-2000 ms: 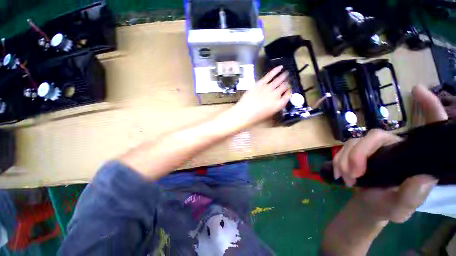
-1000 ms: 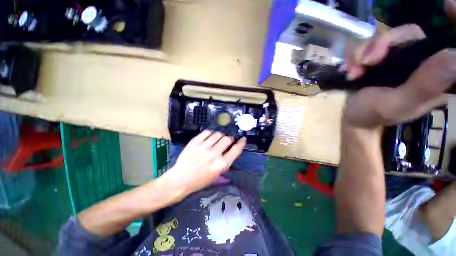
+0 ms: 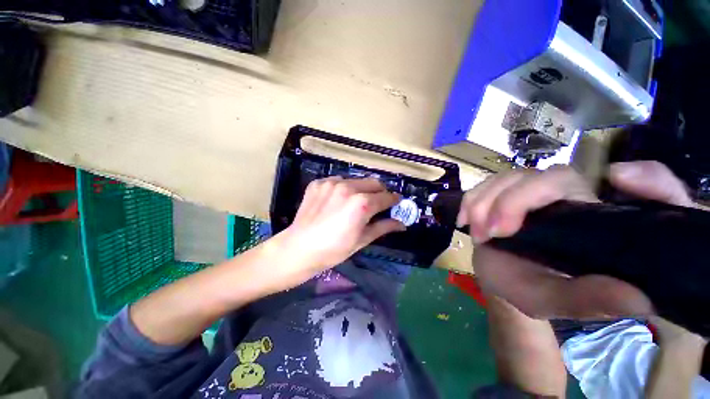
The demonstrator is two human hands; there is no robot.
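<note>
A black plastic housing lies on the bench in front of me, its slot handle along the far edge. A round white disc sits near its right end. My left hand rests over the housing's middle, with thumb and finger at the disc. My right hand grips a thick black electric screwdriver, held nearly level with its tip end at the housing's right end, beside the disc. The bit itself cannot be made out.
The blue and silver screw feeder stands beyond the housing to the right. More black housings lie at the far left on the tan cardboard. A green mesh crate is below the bench edge at left. A person's white clothing shows lower right.
The screwdriver has moved from the feeder to the housing's right end. My left hand has shifted from the housing's near edge onto it, up to the disc. The view has shifted too.
</note>
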